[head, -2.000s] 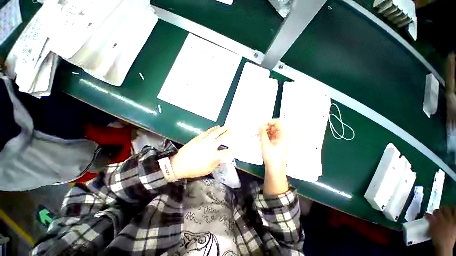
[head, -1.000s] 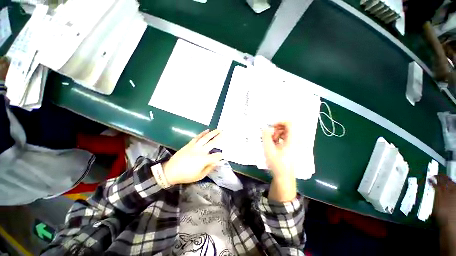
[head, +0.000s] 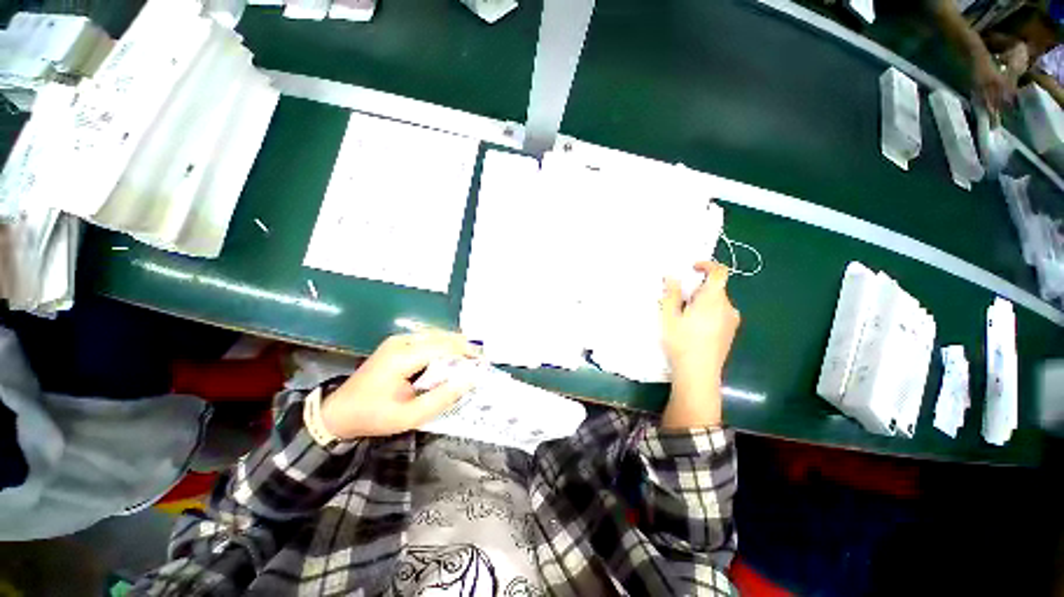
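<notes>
My left hand (head: pixel 391 387) holds a bent white label sheet (head: pixel 513 411) low near the lap, at the table edge. My right hand (head: pixel 700 332) is on the right part of the fanned white flat cartons (head: pixel 642 257), its thumb and finger bent at their right side; whether it grips one is too washed out to tell. The stack of flat cartons (head: pixel 502 245) lies directly in front of me, touching or overlapped by the fanned ones. A square-cornered white sheet pile (head: pixel 391 201) with faint print lies left of them.
Thick fanned carton stacks (head: pixel 163 128) lie far left. A rubber band (head: pixel 747 254) lies beside the right-hand cartons. White boxes (head: pixel 875 350) stand at right. A pale rail (head: pixel 817 218) and post (head: pixel 560 70) divide the green table. Another person's hand (head: pixel 992 84) is at upper right.
The view has shifted. My right hand has moved right, to the right side of the fanned cartons, which now spread against the front stack. More of the label sheet shows below my left hand.
</notes>
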